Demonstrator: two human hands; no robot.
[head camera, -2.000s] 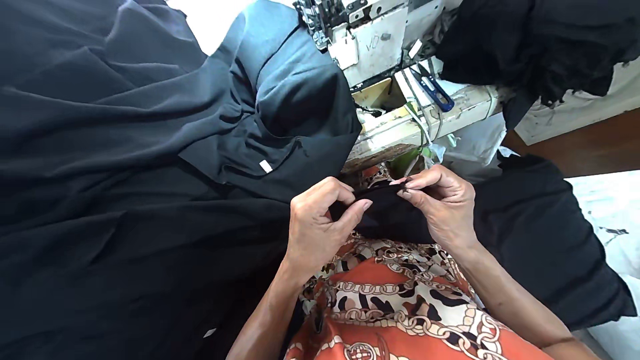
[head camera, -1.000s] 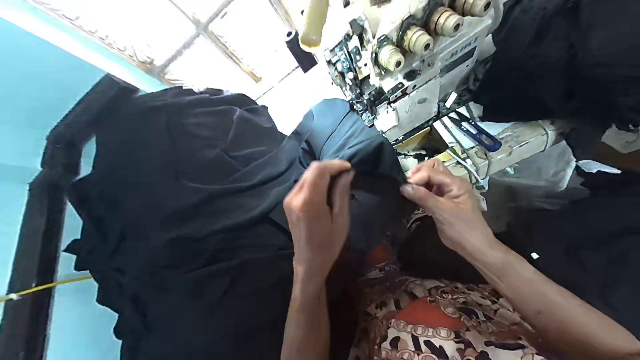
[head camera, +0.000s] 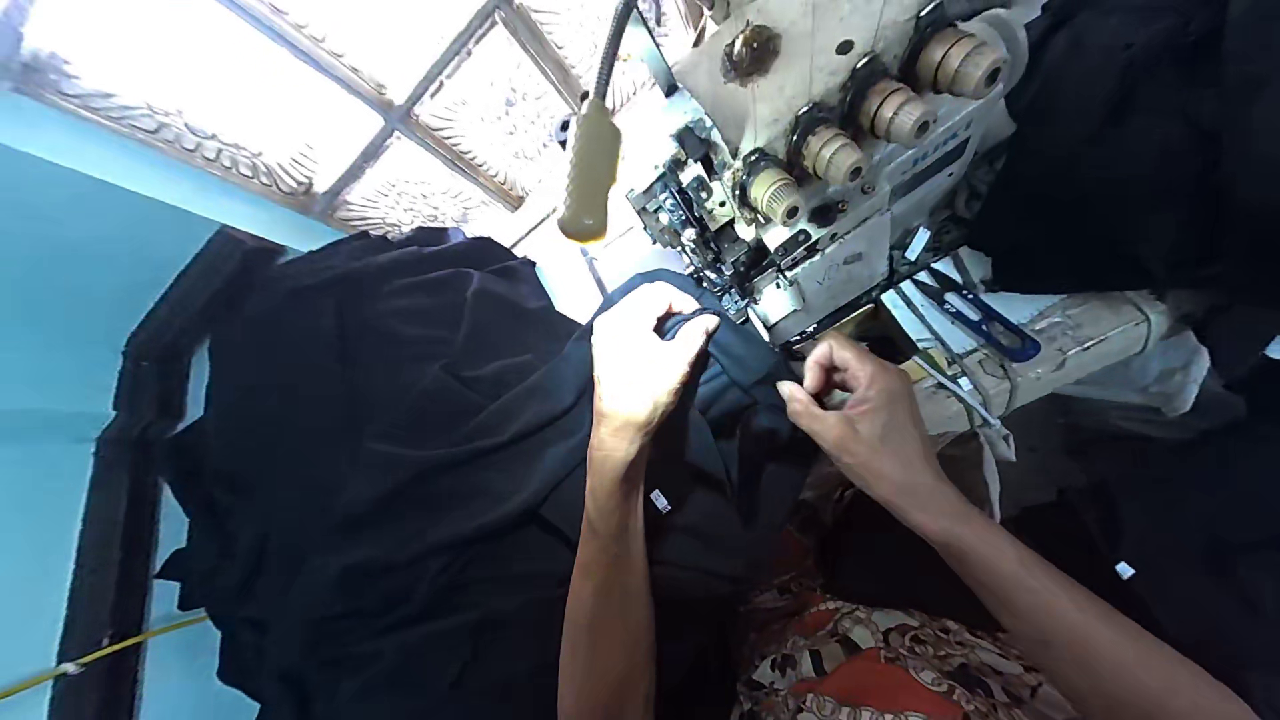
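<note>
Dark fabric (head camera: 430, 420) spreads over the left and middle of the view, with a small white label (head camera: 660, 500) on it. My left hand (head camera: 645, 365) pinches a fold of this fabric just below the needle area of an overlock sewing machine (head camera: 800, 200); lamp light falls brightly on the hand. To its right, my right hand (head camera: 855, 410) holds the fabric's edge between thumb and forefinger, close to the front of the machine. The parts of the cloth under both hands are hidden.
A lamp (head camera: 592, 170) on a flexible neck hangs left of the machine. Blue-handled thread snips (head camera: 985, 325) lie on the machine's worn ledge (head camera: 1090, 345). More black fabric (head camera: 1110, 150) is heaped at the upper right. A glass-block window (head camera: 400, 120) stands behind.
Both hands have moved with the dark fabric from above my lap up to the sewing machine. The view has swung to show more of the machine and window.
</note>
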